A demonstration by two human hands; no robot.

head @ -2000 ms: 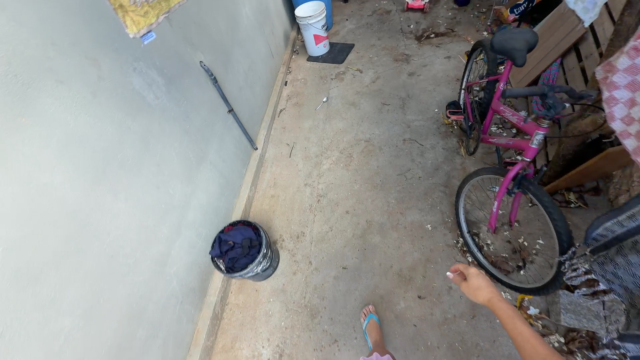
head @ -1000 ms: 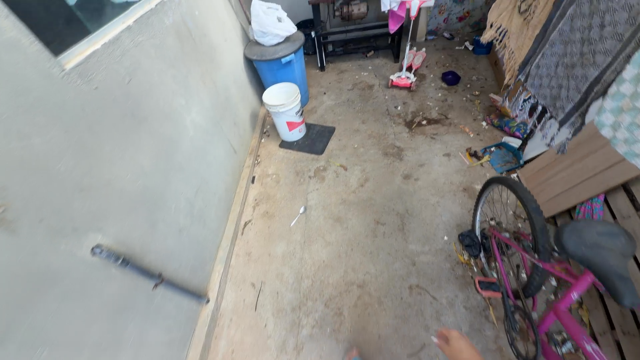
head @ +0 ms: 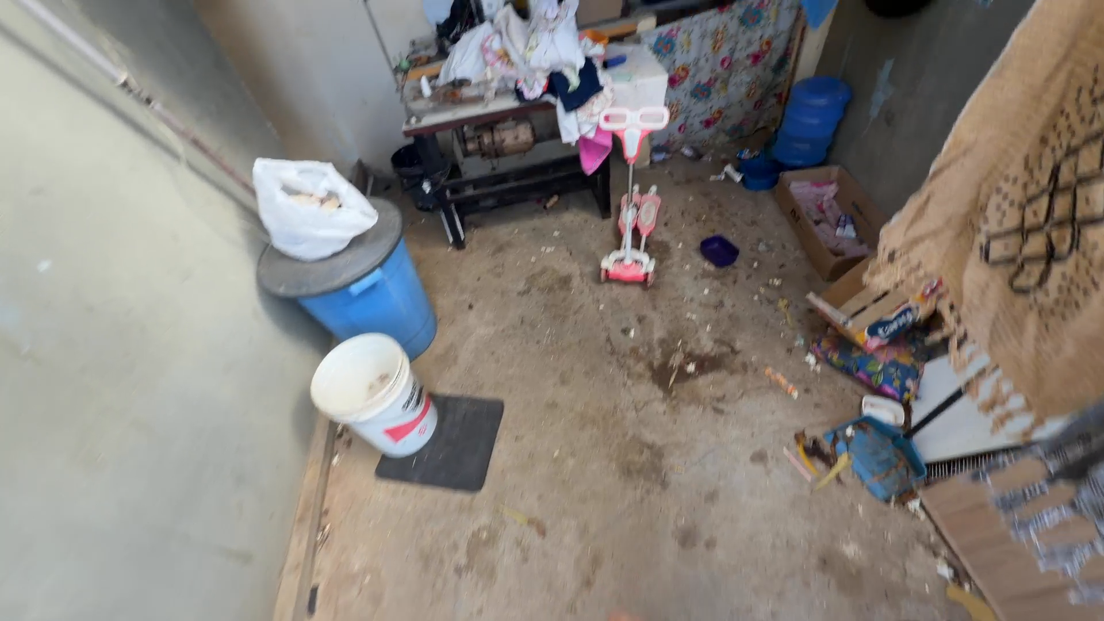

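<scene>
Neither of my hands can be made out in the head view now; only a small blurred bit of skin shows at the bottom edge, too little to identify. A white plastic bucket (head: 379,401) stands at the left, partly on a dark mat (head: 466,444). Behind it is a blue lidded bin (head: 379,302) with a white plastic bag (head: 309,207) on its lid. Farther back, a pink and white child's scooter (head: 630,207) stands upright on the concrete floor.
A table (head: 483,116) bearing clothes and a motor beneath stands at the back. At the right are a cardboard box (head: 832,220), a blue dustpan (head: 875,457) with debris, and a hanging fringed beige cloth (head: 1009,216). A wall (head: 147,345) runs along the left.
The view has moved forward along the floor, past the pink bicycle and the dark bucket of cloth. A hand seen low in the earlier frames is no longer clearly visible.
</scene>
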